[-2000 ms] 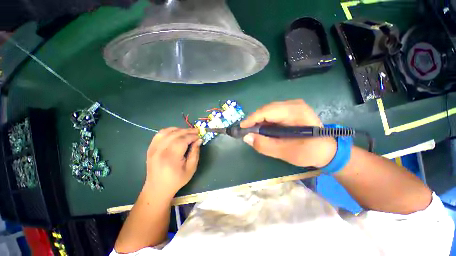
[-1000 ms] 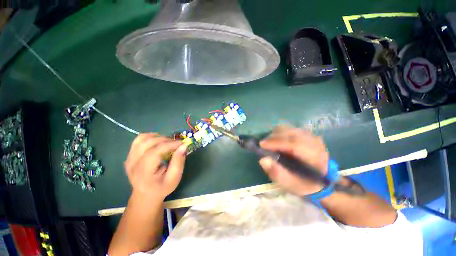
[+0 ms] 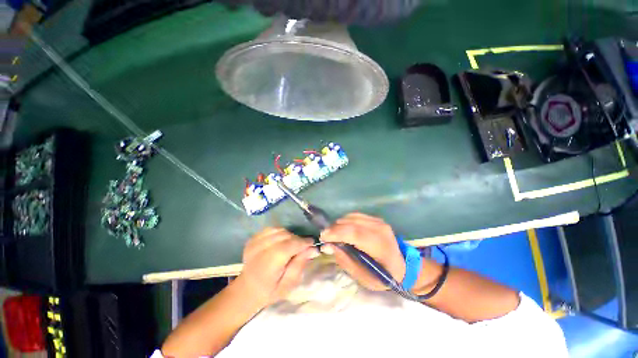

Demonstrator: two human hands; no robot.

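Several circuit boards (image 3: 294,178) with white, blue and yellow parts and short red wires stand side by side in a slanting row on the green mat. My right hand (image 3: 364,248) holds the soldering iron (image 3: 316,215), its metal tip over the middle of the row. My left hand (image 3: 280,262) is below the row, its fingertips meeting those of my right hand around something small and dark that I cannot make out. Solder wire (image 3: 199,180) runs from the upper left to the left end of the row.
Loose green boards (image 3: 131,203) lie at left, beside a black parts bin (image 3: 66,210). The fume hood (image 3: 301,77) hangs above the row. A small black tray (image 3: 424,94), the iron stand (image 3: 498,136) and yellow tape (image 3: 573,188) are at right.
My left hand has left the row and moved right and down to meet my right hand. My right hand has moved down and left with the iron. The row's left end is now uncovered.
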